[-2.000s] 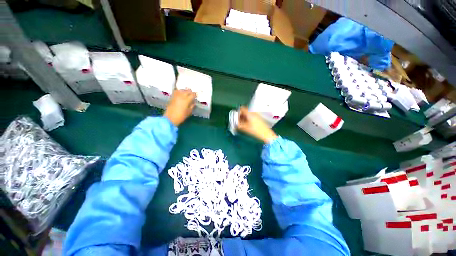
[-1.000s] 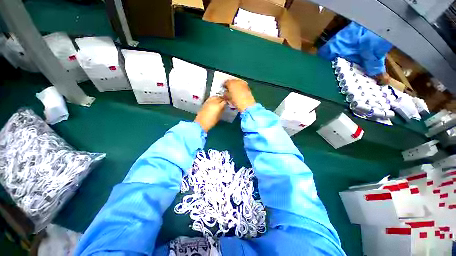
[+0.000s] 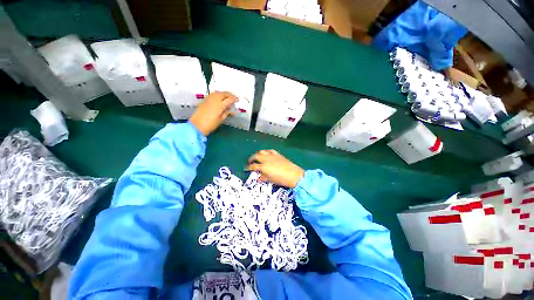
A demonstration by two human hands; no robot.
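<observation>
A heap of coiled white cables (image 3: 254, 225) lies on the green bench in front of me. My right hand (image 3: 274, 168) is at the heap's top edge, fingers bent down over the coils; whether it grips one is hidden. My left hand (image 3: 214, 112) is at the lower front of a white retail box (image 3: 239, 82), its fingers against the box; I cannot tell if they grip it. Another white box (image 3: 282, 105) stands just right of it with its top flap up. More white boxes (image 3: 180, 88) stand in a row to the left.
A box with a raised flap (image 3: 358, 126) and a tilted box (image 3: 416, 143) are at right. Stacked red-banded boxes (image 3: 445, 252) lie lower right. A bag of cables (image 3: 44, 199) lies left by a metal post (image 3: 41, 70). A person in blue (image 3: 421, 35) is opposite, beside white cylinders (image 3: 430, 91).
My hands have parted from the box they were both at. My right hand has moved down to the cable heap; my left hand has moved left to another box.
</observation>
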